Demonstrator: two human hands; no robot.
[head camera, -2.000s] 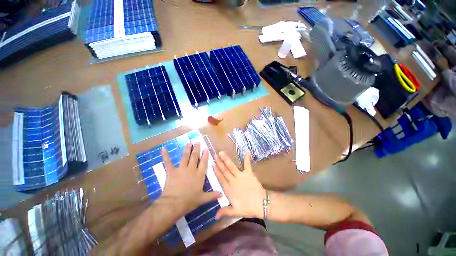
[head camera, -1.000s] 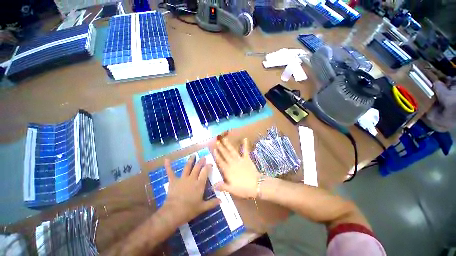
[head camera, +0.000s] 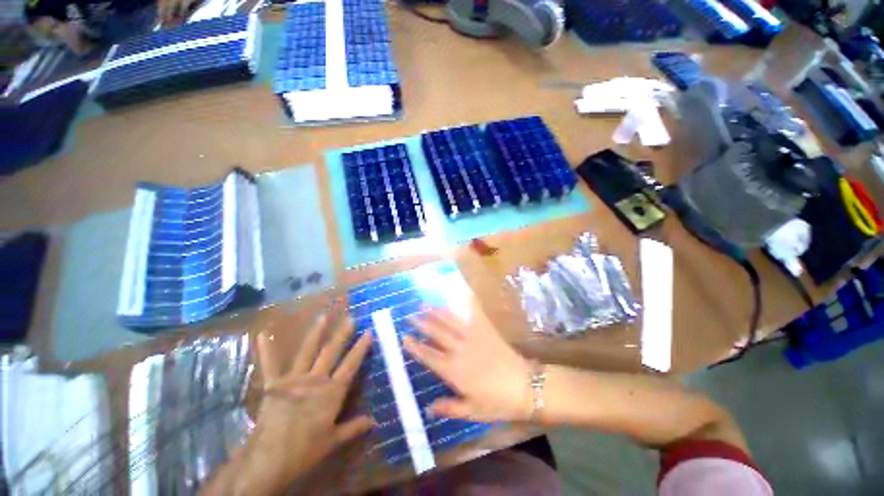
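Note:
A blue solar cell panel (head camera: 373, 291) lies flat on the table before me. A white strip (head camera: 399, 387) lies lengthwise on its left part. My right hand (head camera: 465, 363) lies spread on the panel's right part, holding nothing visible, and hides any white strip under it. My left hand (head camera: 315, 387) is spread with fingers apart at the panel's left edge, with nothing in it; it is slightly blurred. Short tabbing ribbons (head camera: 579, 289) lie in a pile to the right, beside a white strip stack (head camera: 656, 305).
Dark cell stacks (head camera: 383, 192) stand on a greenish sheet beyond the panel. A finished panel stack (head camera: 189, 254) and long ribbons (head camera: 199, 407) lie left. The iron stand (head camera: 635, 199) and a grey round machine (head camera: 741, 189) are right. A person's hand (head camera: 174, 10) shows far left.
The view has turned left. My left hand has moved left off the panel's middle to its left edge. My right hand has shifted onto the panel's right part.

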